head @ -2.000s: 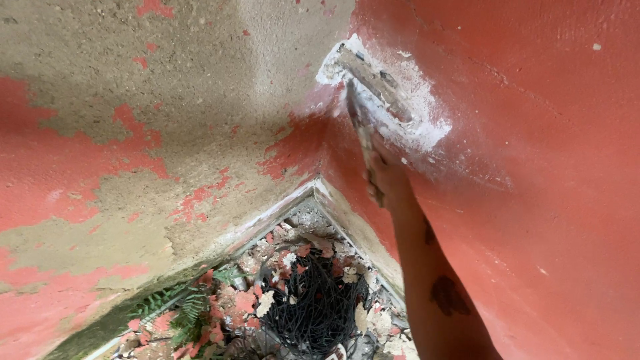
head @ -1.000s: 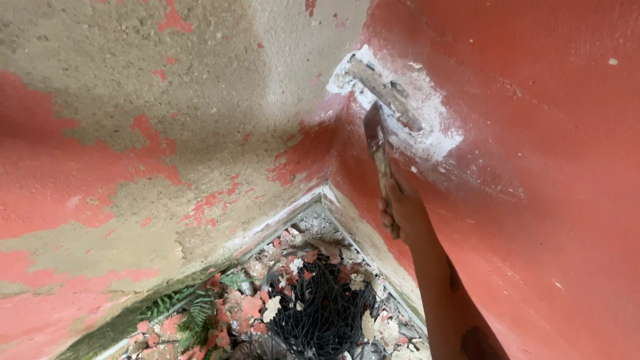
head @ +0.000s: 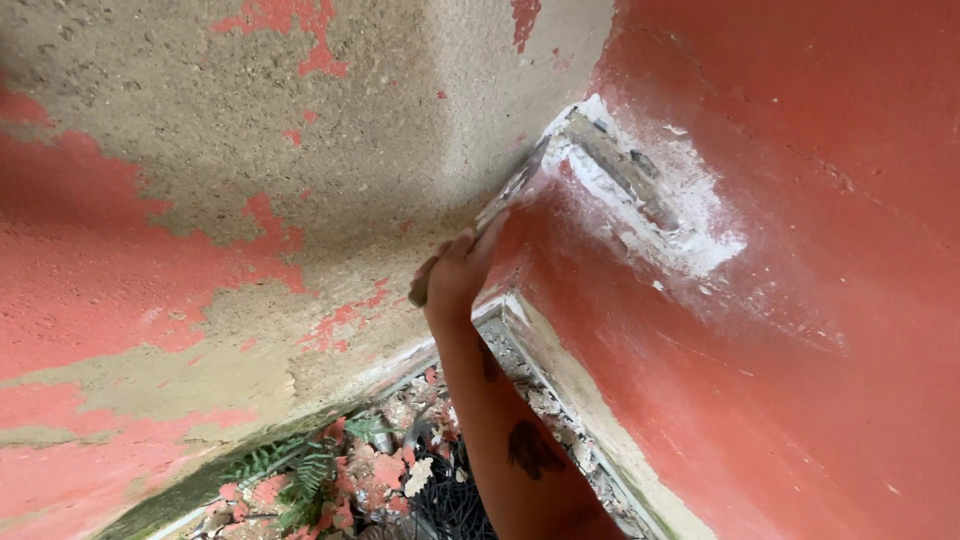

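My right hand [head: 459,274] is closed around the handle of a scraper-like tool [head: 517,178], whose blade points up and right into the corner between the two walls. The blade's end lies at the left edge of a white plaster patch [head: 712,240] on the red wall [head: 795,247]. Within that patch runs a long recess with a grey-brown strip [head: 619,165] in it. To the left stands the other wall [head: 360,135], bare grey-beige render with peeling red paint. My left hand is out of view.
Below the corner, the floor holds paint flakes [head: 388,466], a tangle of black wire or cable [head: 450,487] and green fern fronds [head: 307,469]. A pale ledge [head: 592,375] runs along the foot of the red wall.
My right hand and the tool have moved left, from in front of the red wall to the corner beside the left wall. The tool's blade now slants up and right.
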